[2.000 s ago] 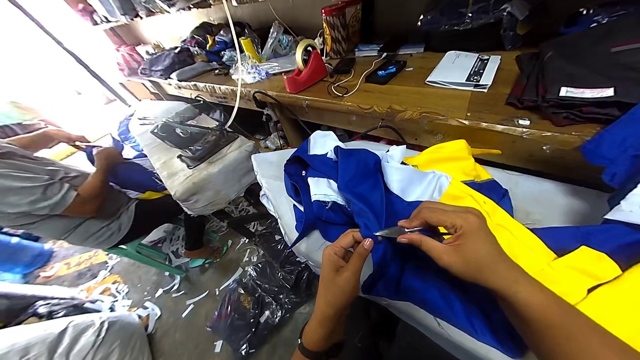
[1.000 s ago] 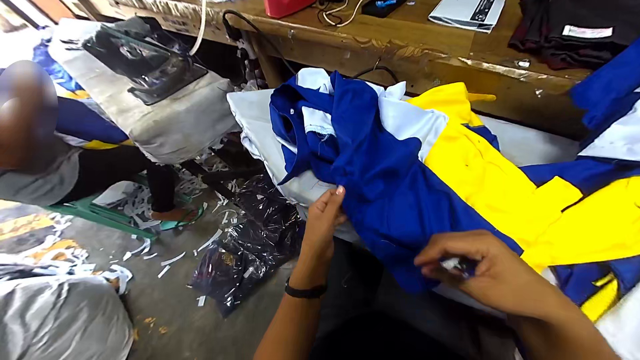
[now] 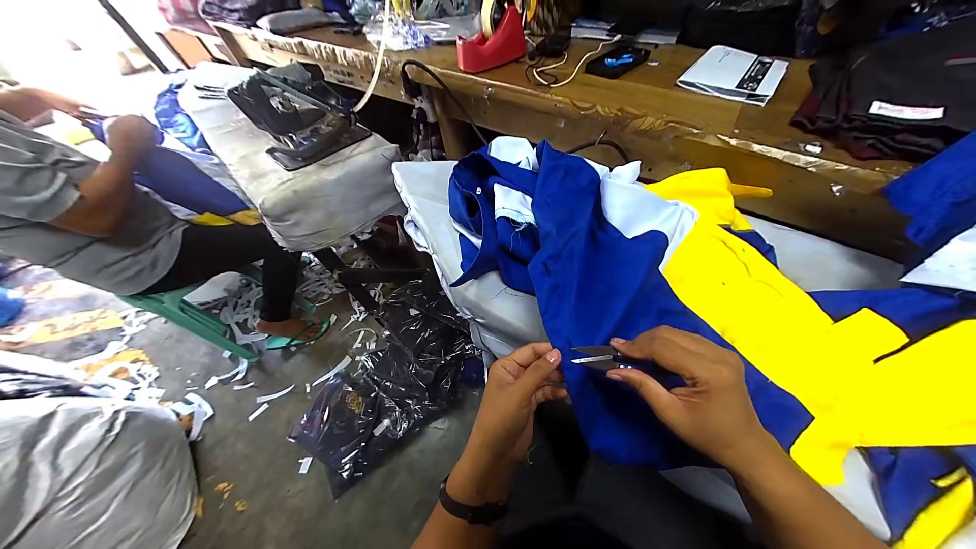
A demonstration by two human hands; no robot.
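A blue, white and yellow garment (image 3: 610,267) lies over a padded board (image 3: 503,313) with a pale cover. My left hand (image 3: 526,381) pinches the edge of its blue fabric between thumb and fingers. In my right hand (image 3: 679,374) are small metal thread snips (image 3: 598,357), held between thumb and fingers; their blades point left at the blue edge, close to my left fingertips. Part of the snips is hidden by the fingers.
Behind stands a wooden table (image 3: 656,107) with a red tape dispenser (image 3: 492,46), a phone and a booklet. An iron (image 3: 305,130) rests on another padded board at left, near a seated person (image 3: 99,198) on a green stool. Plastic-wrapped clothing (image 3: 366,404) and scraps lie on the floor.
A second ago my right hand was lower and apart from my left; now it has come up beside it, with the snips' blades at the blue edge. The view has shifted.
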